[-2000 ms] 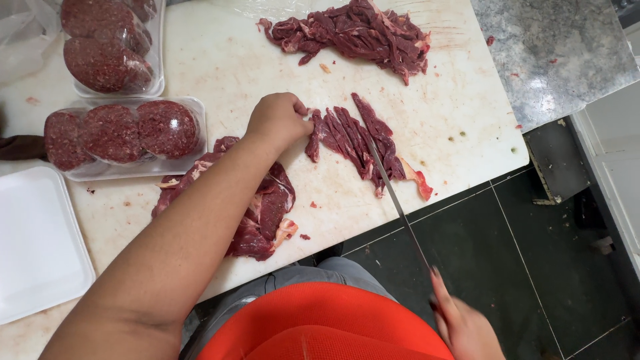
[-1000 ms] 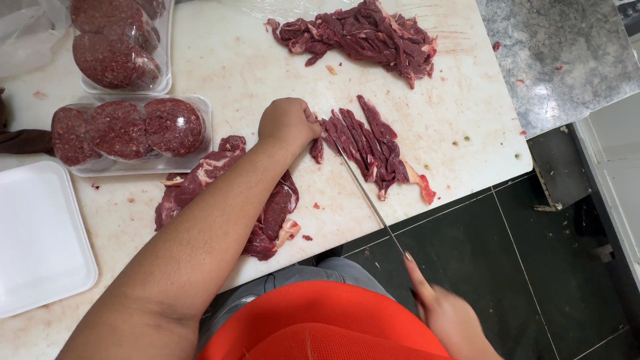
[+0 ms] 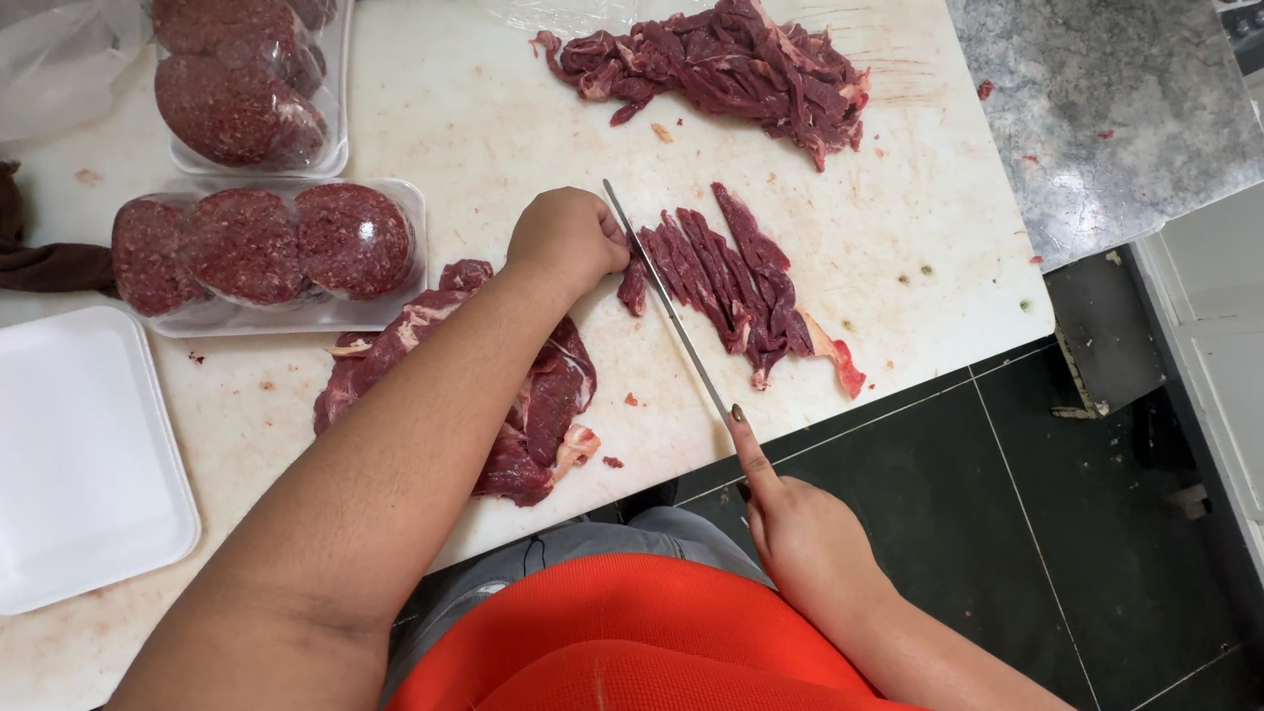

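My right hand [image 3: 805, 533] grips a long knife [image 3: 681, 331], its index finger along the spine and the handle hidden in the palm. The blade points up and left, lying between a small piece of raw meat [image 3: 633, 288] and a row of cut meat strips [image 3: 726, 276]. With curled fingers my left hand [image 3: 573, 237] holds the small piece at its upper end, close beside the blade. A larger slab of raw meat [image 3: 543, 395] lies partly under my left forearm. Farther up rests a heap of meat strips [image 3: 731, 74].
A white cutting board [image 3: 948, 326] covers the table. Wrapped trays of ground meat [image 3: 247, 247] [image 3: 237, 109] stand at the left, above a white foam tray [image 3: 89, 454]. A brown cloth [image 3: 59, 269] lies at the left edge. A grey stone counter [image 3: 1106, 109] adjoins at the right.
The knife has moved left from among the strips to beside the small piece at my left hand. My right hand has also shifted left since the oldest frame.
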